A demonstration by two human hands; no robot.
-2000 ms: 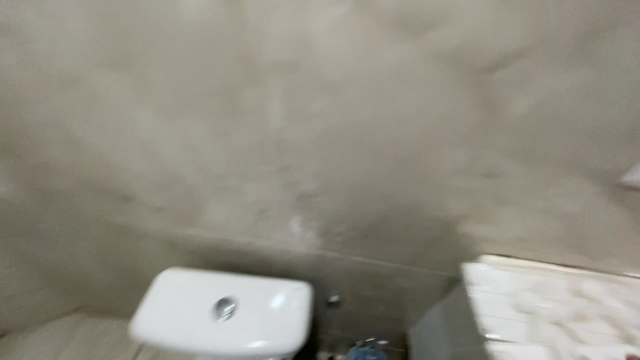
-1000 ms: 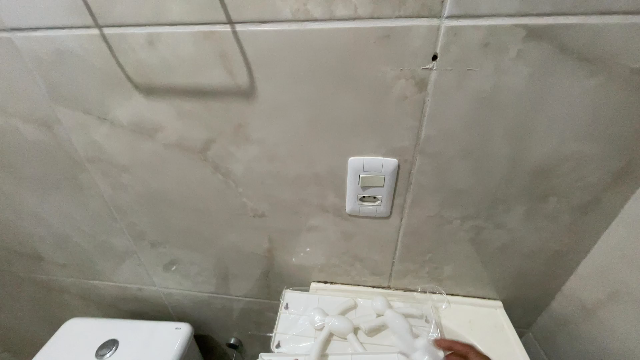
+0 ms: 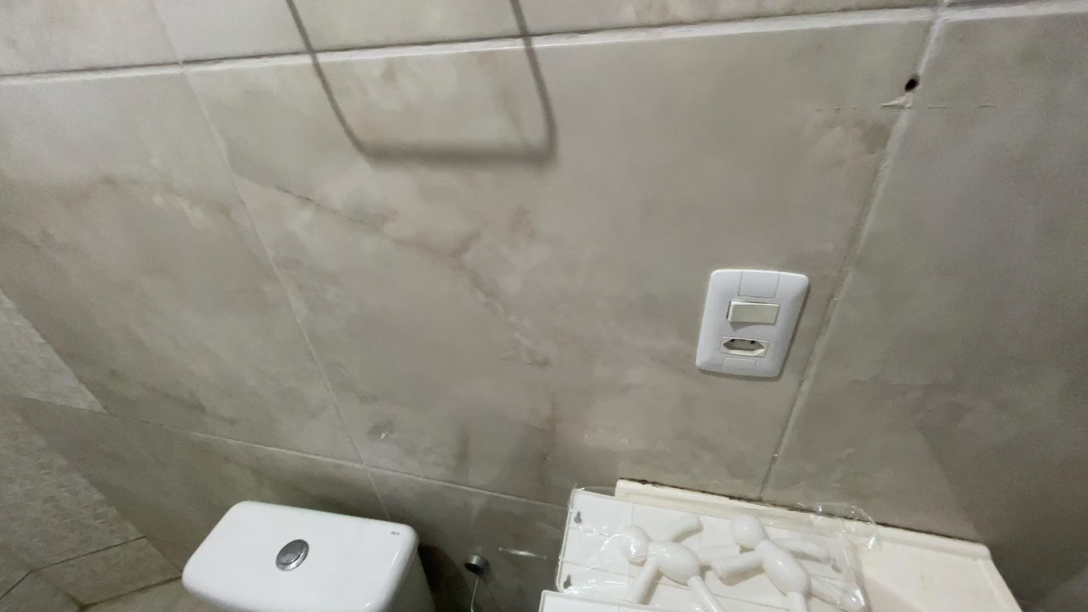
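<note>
Neither of my hands is in the head view now. At the bottom right, white plastic figure-shaped pieces (image 3: 676, 561) lie in clear plastic wrap on white panels (image 3: 595, 531) with small keyhole slots. These rest on a cream countertop (image 3: 935, 574) against the wall. What the pieces are for cannot be told.
A white toilet cistern (image 3: 340, 557) with a round flush button (image 3: 292, 554) stands at the lower left. Beside it is a small metal valve (image 3: 476, 563) low on the wall. A switch and socket plate (image 3: 753, 323) is on the marbled tile wall (image 3: 510, 297), below a small drilled hole (image 3: 911, 83).
A hand beside the wrapped white pieces one second ago is out of view now. The view has swung from a blurred look at the wall and cistern.
</note>
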